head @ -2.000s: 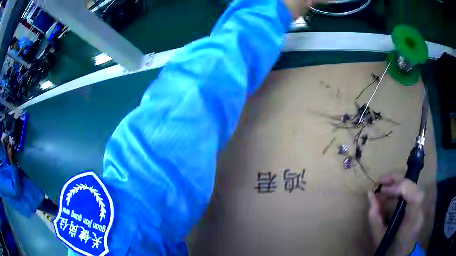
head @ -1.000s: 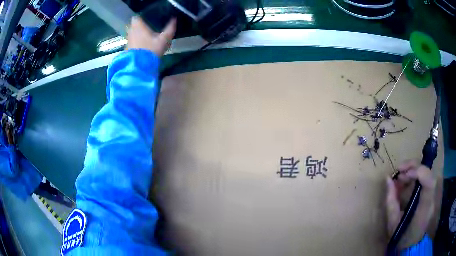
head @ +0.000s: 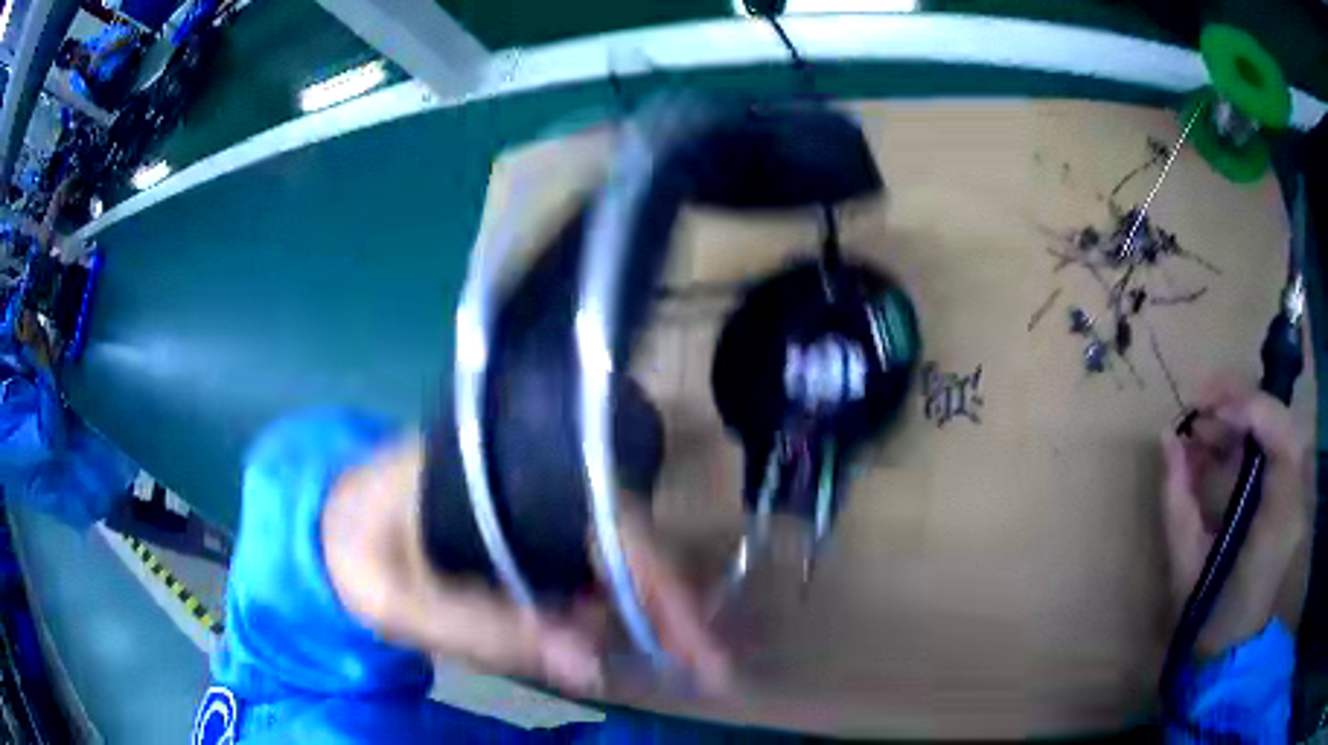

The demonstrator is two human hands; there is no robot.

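Note:
My left hand [head: 481, 597], blurred, holds the black headset by its headband [head: 539, 393] with two silvery curved tubes. The open earcup [head: 816, 364] hangs over the cardboard, its pale centre and wires showing, also blurred. My right hand [head: 1238, 495], bare, holds the black soldering iron [head: 1231, 539] and pinches a small dark component [head: 1187, 424] with a thin leg between the fingertips. The iron's metal part points up, away from the headset. A pile of small leaded components [head: 1129, 248] lies on the cardboard sheet [head: 1020, 582].
A green solder spool [head: 1245, 80] stands at the upper right, with solder wire [head: 1158, 182] running to the pile. A white rail [head: 655, 56] crosses behind the cardboard. A black cord [head: 779, 29] runs over it. People in blue show at the far left.
My left hand has come back from beyond the rail with the headset and brought it over the cardboard. My right hand keeps the iron and component, with little movement.

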